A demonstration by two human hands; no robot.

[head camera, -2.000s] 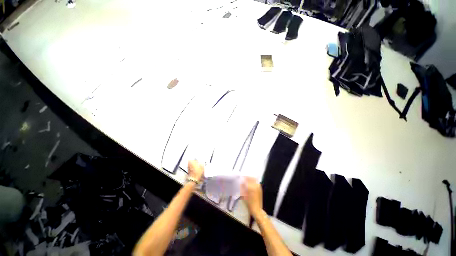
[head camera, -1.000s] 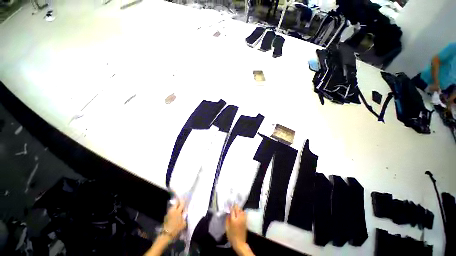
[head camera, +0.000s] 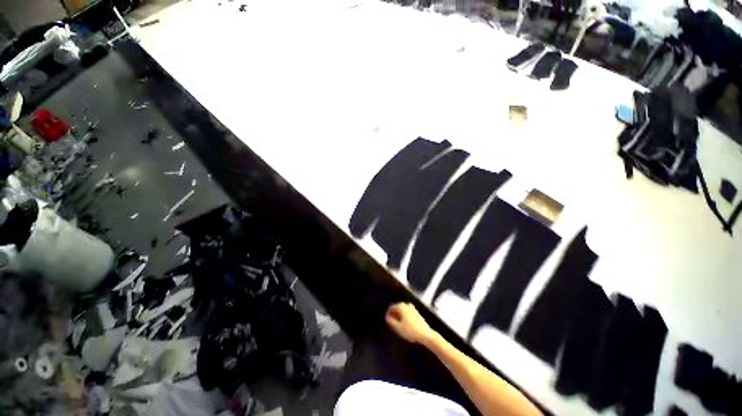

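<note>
Long dark cut panels [head camera: 456, 223] lie side by side along the near edge of the table. Their dark fabric is uncovered, with pale gaps and strips between them. My right hand [head camera: 407, 322] is just off the table edge, left of and below the panels. Its fingers look curled, and I see nothing in them. It does not touch the panels. My left hand is not in view. A white rounded shape [head camera: 399, 400] is at the bottom edge; I cannot tell what it is.
A small tan box [head camera: 543, 206] sits beside the panels on the table [head camera: 317, 106]. Dark heaps [head camera: 663, 136] lie at the far right. The floor holds a black fabric pile [head camera: 248, 301], white scraps and a pale bin [head camera: 69, 250].
The view has turned left toward the floor. The white paper is off the left panels. My right hand has moved off the table edge, and my left hand has left the picture.
</note>
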